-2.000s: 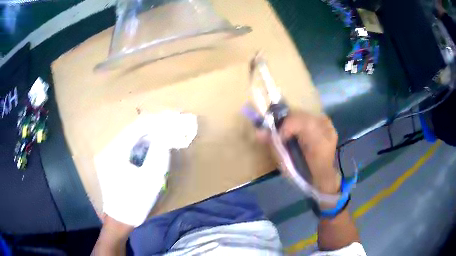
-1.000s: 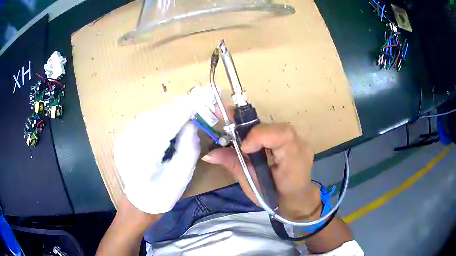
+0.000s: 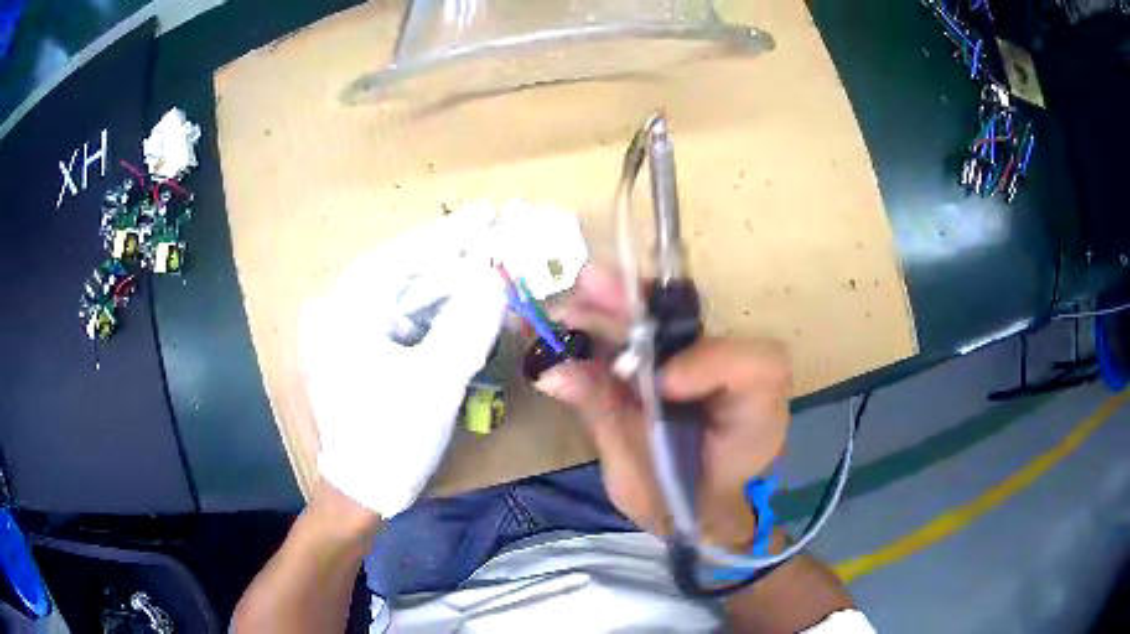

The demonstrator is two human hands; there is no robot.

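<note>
My left hand (image 3: 390,353), in a white glove, holds a white plastic housing (image 3: 545,254) over the cardboard sheet (image 3: 793,235). A part with a yellow block (image 3: 485,410) hangs below the glove. Red, green and blue wires (image 3: 530,316) run from the housing to a small dark part (image 3: 554,356) at my right fingertips. My bare right hand (image 3: 694,415) is closed around the black handle of a soldering iron (image 3: 665,204), its tip pointing away from me. A thin solder feed tube (image 3: 626,211) runs beside the barrel. The right hand and iron are blurred.
A clear hood (image 3: 558,56) stands over the cardboard's far part. On the black mat (image 3: 74,310) at left lie several small circuit boards (image 3: 124,235) and a white part (image 3: 171,143). Lead wires (image 3: 999,149) lie at far right. A dark bin (image 3: 136,594) is at lower left.
The housing now shows at the glove's fingertips, and the yellow block shows below the glove. The iron has shifted right and stands more upright. The dark part now shows at my right fingertips.
</note>
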